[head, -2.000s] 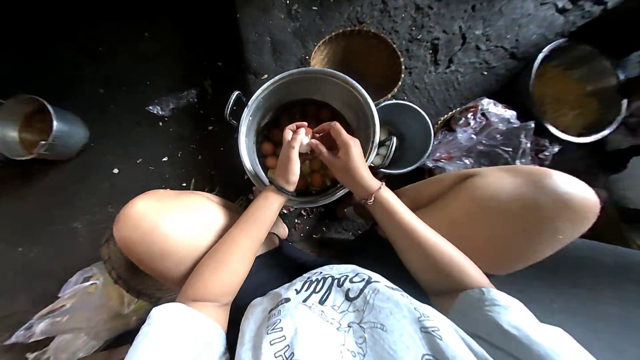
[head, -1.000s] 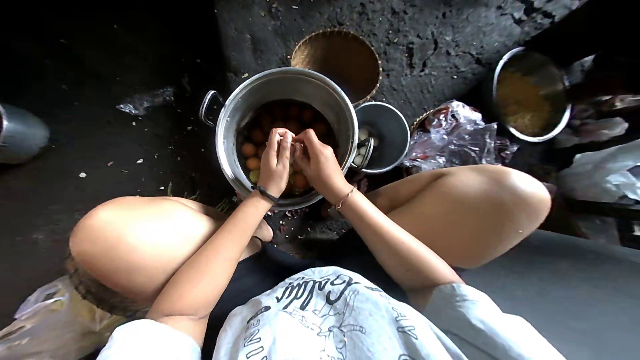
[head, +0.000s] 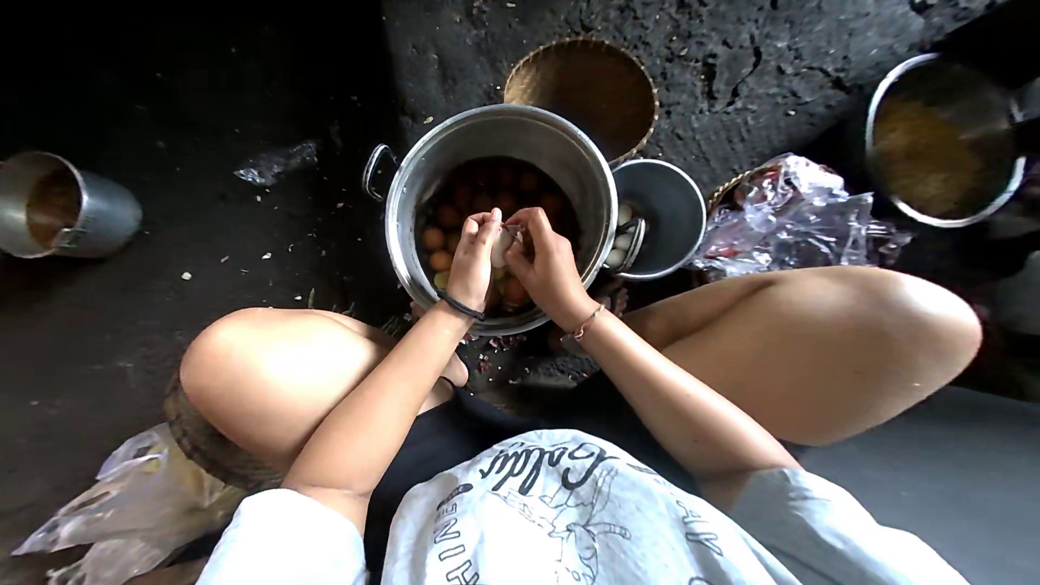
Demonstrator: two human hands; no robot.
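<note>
A large metal pot (head: 504, 122) stands between my knees, with many brown eggs (head: 435, 238) in dark liquid inside. Above its opening, my left hand (head: 475, 264) holds a whitish egg (head: 501, 246), its fingers around the egg's left side. My right hand (head: 546, 260) is at the other side of the egg, thumb and forefinger pinched near its top; a small reddish or brown bit shows there, perhaps shell. Right beside the pot is a grey bucket (head: 678, 203) with several white eggs (head: 624, 241) in it, partly hidden by the pot's handle.
Behind the pot lies a round woven basket (head: 601, 89). Crumpled clear plastic (head: 780, 219) is right of the bucket, and a metal basin (head: 926, 154) with yellowish contents is farther right. A metal pot (head: 106, 215) lies at far left. Plastic bags (head: 146, 496) are by my left knee.
Both hands stay together over the pot, their fingers shifting around the held egg, which shows more plainly now than one second ago. The view has swung sideways and back.
</note>
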